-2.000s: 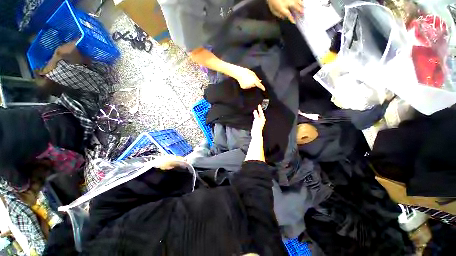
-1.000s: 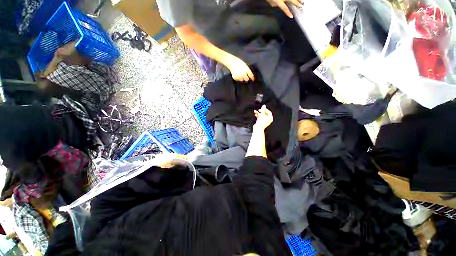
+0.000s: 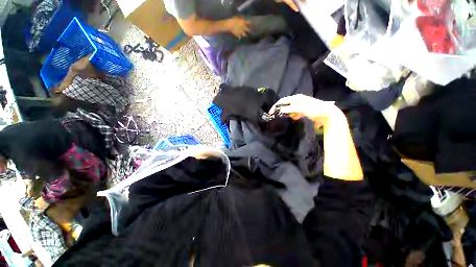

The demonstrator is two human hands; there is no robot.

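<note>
My right hand (image 3: 297, 107) reaches over the cloth pile, its fingertips closed on a black garment piece (image 3: 240, 104). A small shiny dark piece (image 3: 267, 116) shows at the fingertips; its exact kind is unclear. A clear plastic bag (image 3: 151, 168) with a pale rim lies against my front, with black cloth (image 3: 172, 180) inside. A small part of my left hand (image 3: 209, 153) shows at the bag's rim and appears to grip it; the rest is hidden. Slate-grey garment pieces (image 3: 261, 62) lie under and behind the black piece.
A blue crate (image 3: 112, 55) with checked cloth (image 3: 96, 91) stands on the speckled floor at upper left. Another person's hand (image 3: 238, 27) is above the grey cloth. A person bends at far left. A plastic bag with red contents (image 3: 437, 34) lies upper right; black cloth (image 3: 454, 125) lies on cardboard at right.
My right hand has moved right and turned leftward onto the black piece, which is now bunched. The other person's hand has drawn back upward. The bag and left hand have shifted right in view.
</note>
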